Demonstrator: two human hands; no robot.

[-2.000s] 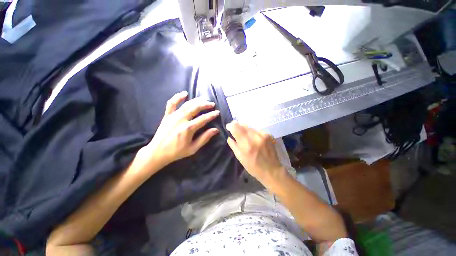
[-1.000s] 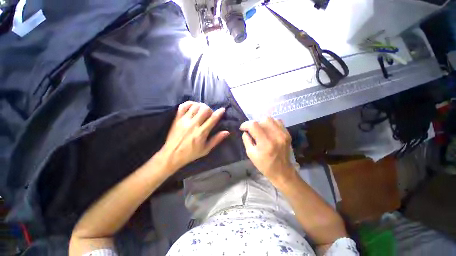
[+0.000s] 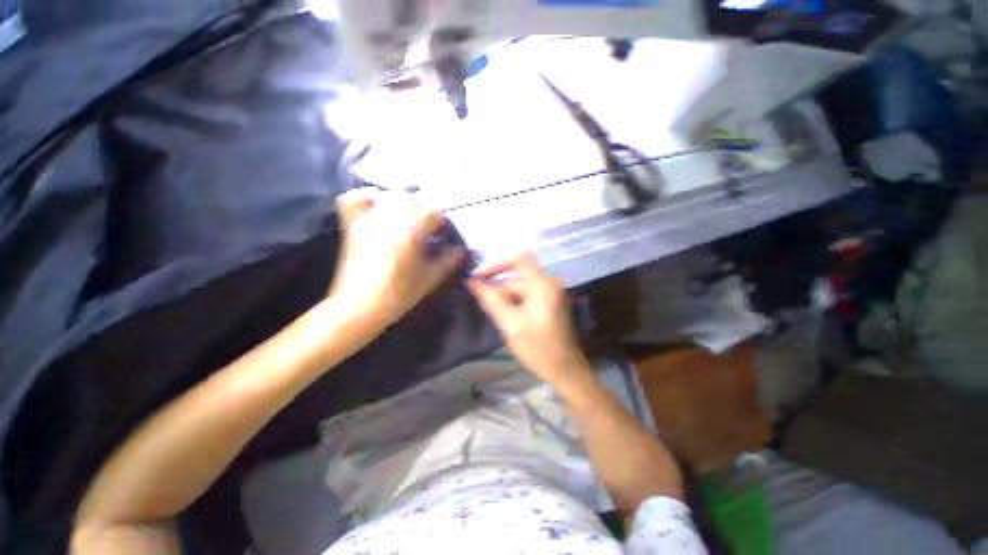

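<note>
The picture is blurred. Dark shiny cloth covers the left side and hangs toward my lap. My left hand is on the cloth near its right edge, fingers curled on a small dark fold. My right hand is just right of it, thumb and fingertips pinching the cloth edge. The white sewing machine head is at the top, with its presser foot area in bright glare. The needle cannot be made out.
Fabric shears lie right of the machine head. Small yellow-green tools lie farther right. The ruled grey table edge runs along the front. A dark control panel is at top right. A brown box-like surface is below the table.
The view has shifted, so the machine and shears appear farther left and the control panel shows. My left fingers have curled in on the cloth edge, and my hands are closer together.
</note>
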